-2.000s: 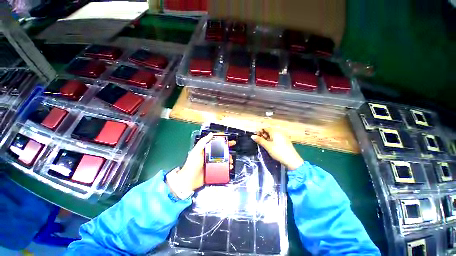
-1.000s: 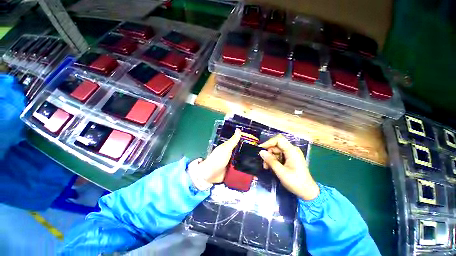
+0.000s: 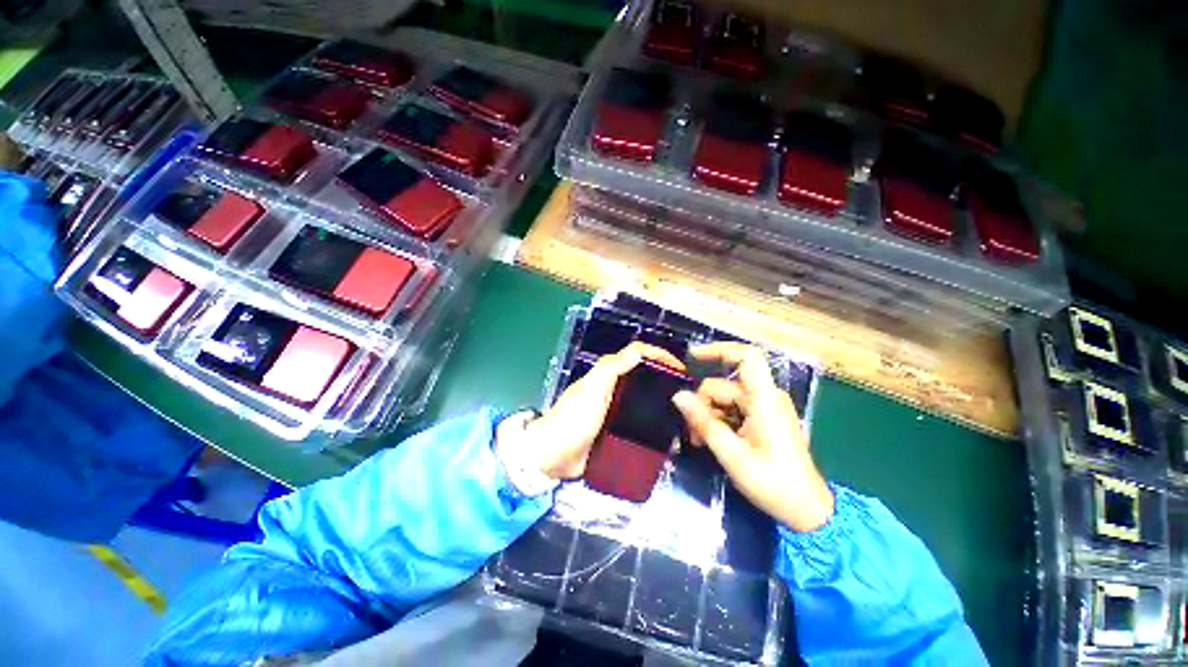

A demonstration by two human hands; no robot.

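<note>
A red-and-black device unit [image 3: 629,467] is held over the central work tray [image 3: 560,573], its black end away from me and its red end near me. My left hand [image 3: 582,424] grips it along its left side and far edge. My right hand [image 3: 749,430] is at the unit's upper right edge, thumb and fingers bent close together. Whether a thin tool or small part is between these fingers cannot be told. The unit's black face is dark, and no window detail shows.
Clear trays of red-and-black units stand at the left [image 3: 196,332] and on a stack [image 3: 834,228] at the rear, over a wooden board [image 3: 899,371]. A tray of pale-framed black parts [image 3: 1036,521] is at the right. Another person's blue sleeve [image 3: 78,378] is at the far left.
The unit, earlier showing a bright window, now shows a dark black face. My right hand has come from the central tray's far side to the unit's edge. The view has shifted left.
</note>
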